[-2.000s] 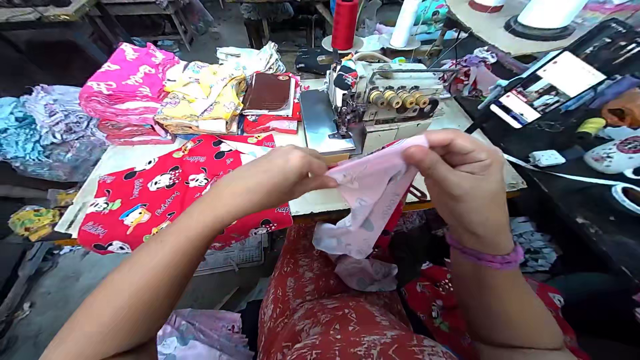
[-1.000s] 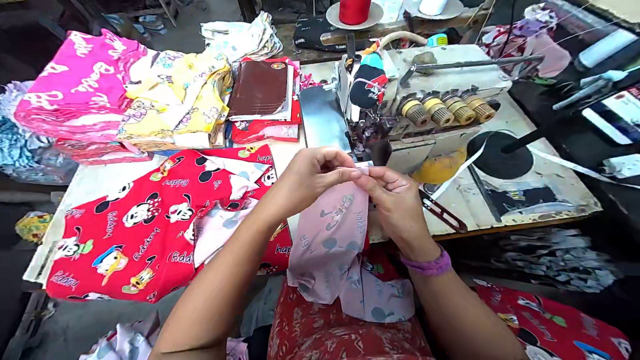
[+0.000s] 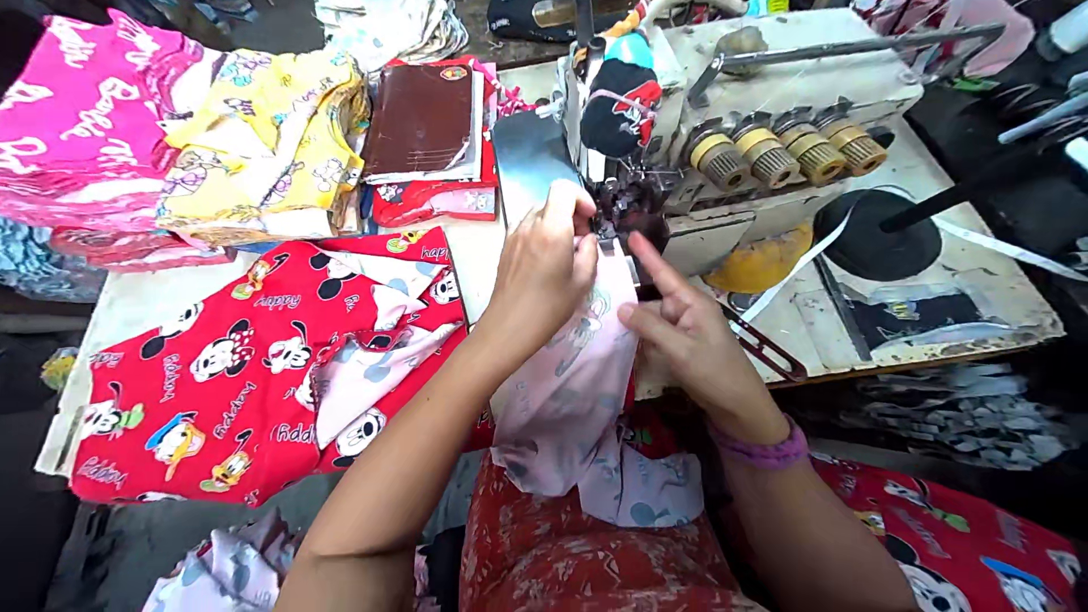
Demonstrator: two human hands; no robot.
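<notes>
A pink printed fabric piece [image 3: 565, 374] hangs from the needle area of the sewing machine [image 3: 765, 102] down over my lap. My left hand [image 3: 552, 263] pinches its upper left edge between thumb and fingers, just in front of the presser foot area. On the right edge of the fabric rests my right hand [image 3: 688, 331], thumb against the cloth and index finger pointing toward the needle area. The fingertips of both hands are close to the machine but apart from each other. Red cartoon-print fabric [image 3: 229, 365] lies on the table to the left, its pale underside partly folded up.
Stacks of pink printed fabric [image 3: 76, 127] and yellow printed fabric [image 3: 263, 144] stand at the back left, beside a brown notebook [image 3: 421, 119]. White tape [image 3: 799, 268] runs over a black disc [image 3: 875, 234] on the right. Metal thread snips or a similar tool [image 3: 765, 344] lie near the table edge.
Both hands have brought the pink fabric from above my lap up to the machine's needle area. My right index finger has extended. The view has moved closer to the machine.
</notes>
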